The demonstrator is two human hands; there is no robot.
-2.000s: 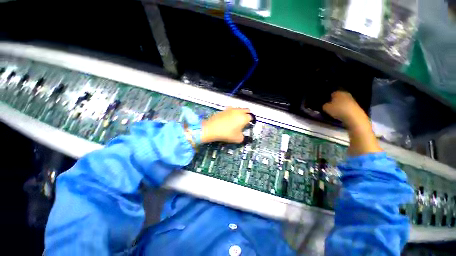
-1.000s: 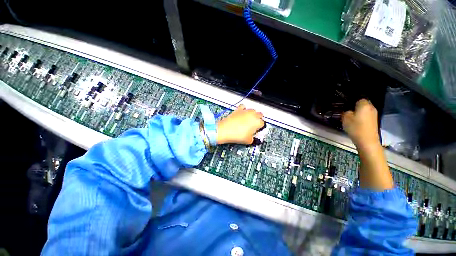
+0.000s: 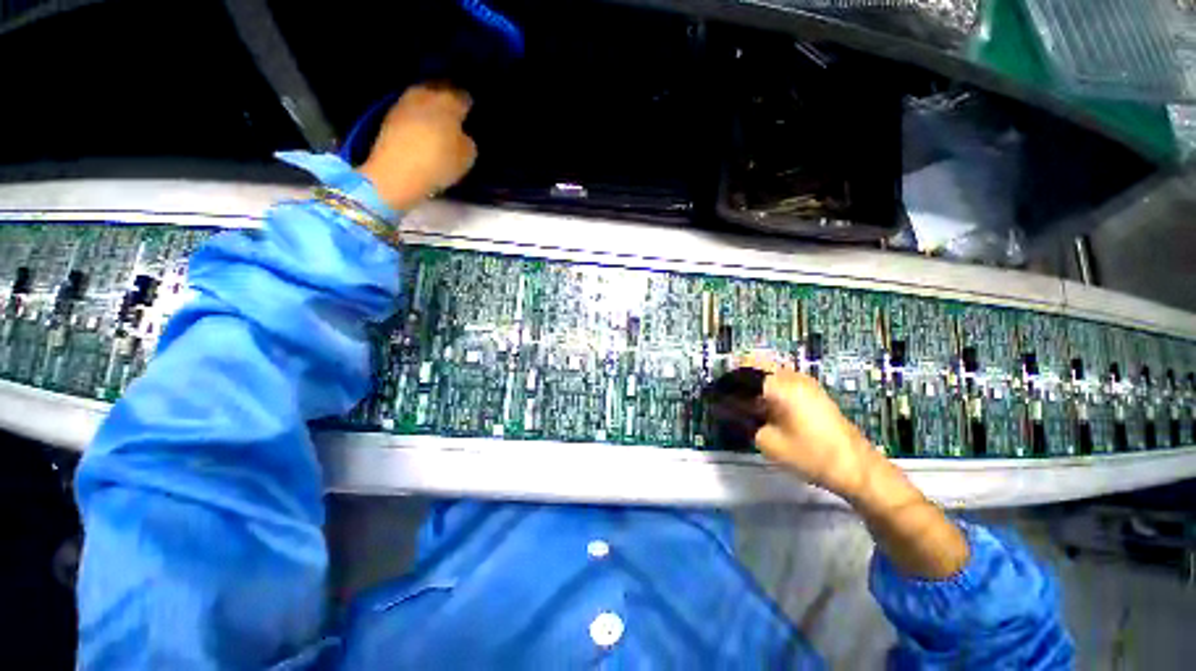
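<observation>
Green circuit boards [image 3: 564, 354] lie edge to edge in one long row across the view, with small dark upright components on many of them. My right hand [image 3: 800, 420] is low over the boards right of centre. Its fingertips look black, and I cannot tell whether this is a finger covering or a held part. My left hand [image 3: 422, 142] is beyond the far rail, over the dark area behind the line. Its fingers are bent and its fingertips are lost in the dark, so what it holds is hidden.
White conveyor rails [image 3: 551, 469] run along both sides of the boards. Behind stand a dark bin [image 3: 820, 226] with gold-brown glinting pieces and a clear plastic bag [image 3: 964, 177]. A blue coiled cord [image 3: 492, 24] hangs near my left hand. A green shelf [image 3: 1102, 98] crosses the upper right.
My left hand has moved from the boards to the dark area behind the far rail. My right hand has moved from the bin down to the boards. The view has shifted.
</observation>
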